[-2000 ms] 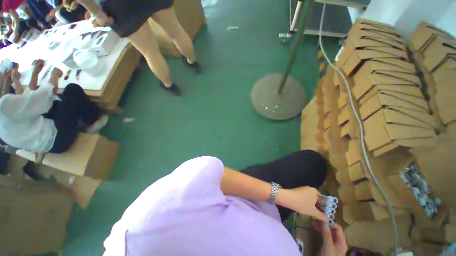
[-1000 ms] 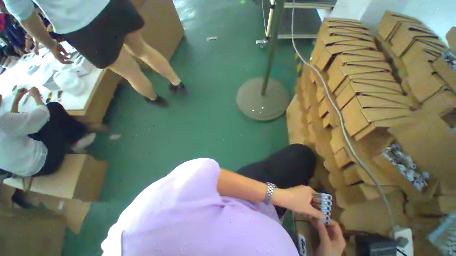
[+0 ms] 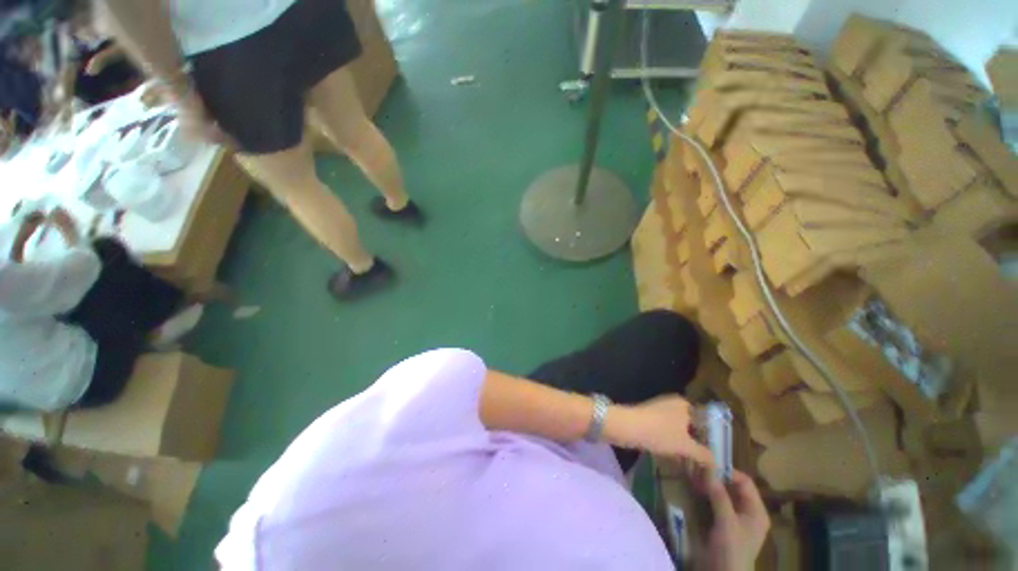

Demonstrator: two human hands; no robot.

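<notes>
My left hand (image 3: 668,433), with a metal watch on the wrist, grips a short row of white-silver modules (image 3: 721,437) at the lower right. My right hand (image 3: 737,519), cut off by the bottom edge, has its fingertips on the lower end of the same row. The row is blurred, so its single pieces cannot be told apart. A black box (image 3: 854,541) lies right of my right hand, beside a white power strip (image 3: 906,530). A small open carton holds loose silver-white modules (image 3: 899,348).
Rows of folded brown cartons (image 3: 798,167) fill the right side. A grey cable (image 3: 759,268) crosses them to the strip. A shiny bag (image 3: 991,482) is at the right edge. A round stand base (image 3: 579,212) stands on the green floor. One person stands and another sits by a white-topped table (image 3: 145,201).
The view has shifted slightly. The module row stays between my hands but now shows narrower and blurred, turned from its earlier face. The standing person's legs and feet have moved.
</notes>
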